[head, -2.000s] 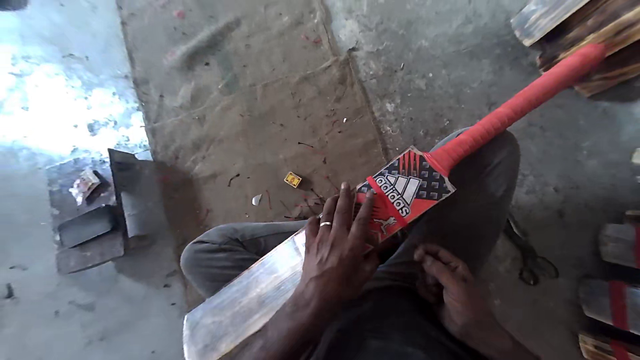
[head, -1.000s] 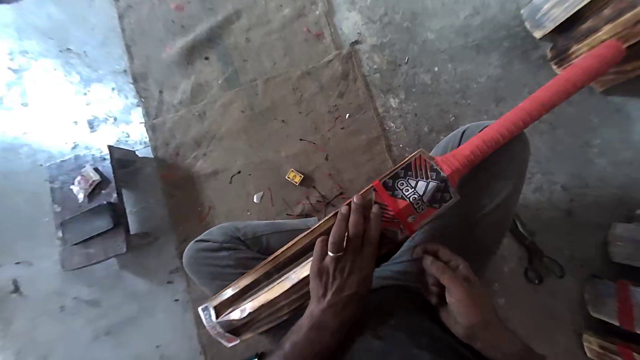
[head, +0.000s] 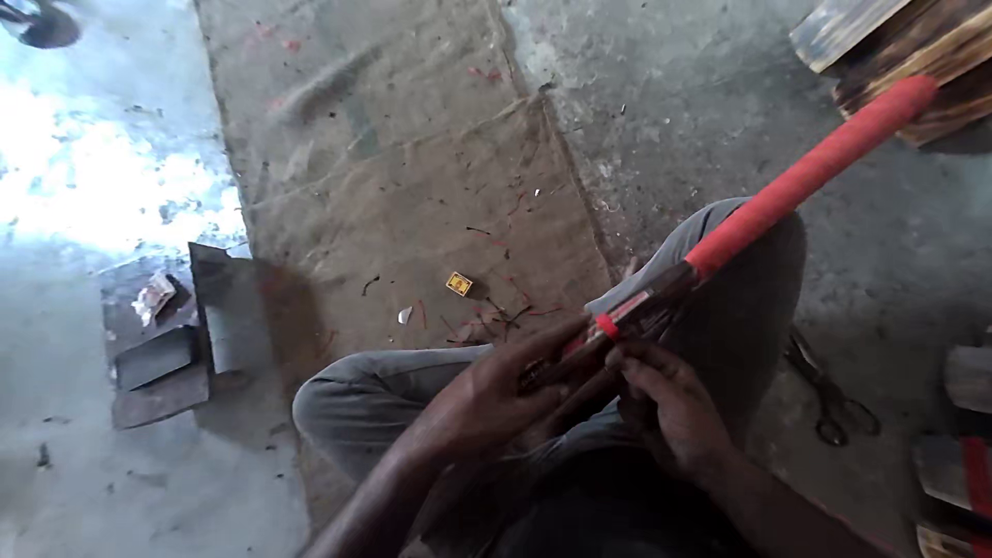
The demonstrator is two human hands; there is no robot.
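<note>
A cricket bat with a red-wrapped handle (head: 810, 177) lies across my lap, turned on its edge, its handle pointing to the upper right. My left hand (head: 496, 391) is closed around the blade below the shoulder. A bright red band or strip (head: 607, 326) crosses the edge of the bat between my hands. My right hand (head: 674, 395) is at the near side of the blade, its thumb and fingers bent together close to the red band; whether they pinch it cannot be told. The lower blade is hidden by my left hand and arm.
A yellow matchbox (head: 459, 284) and thread scraps lie on brown sacking (head: 418, 209) beyond my legs. Scissors (head: 833, 403) rest on the concrete floor at right. More bats or wooden pieces (head: 922, 54) lie upper right, others lower right. Dark sheets (head: 155, 380) stand at left.
The bat has rolled from its face onto its edge. My left hand has gone from lying flat on it to gripping it, and my right hand has come up to the bat.
</note>
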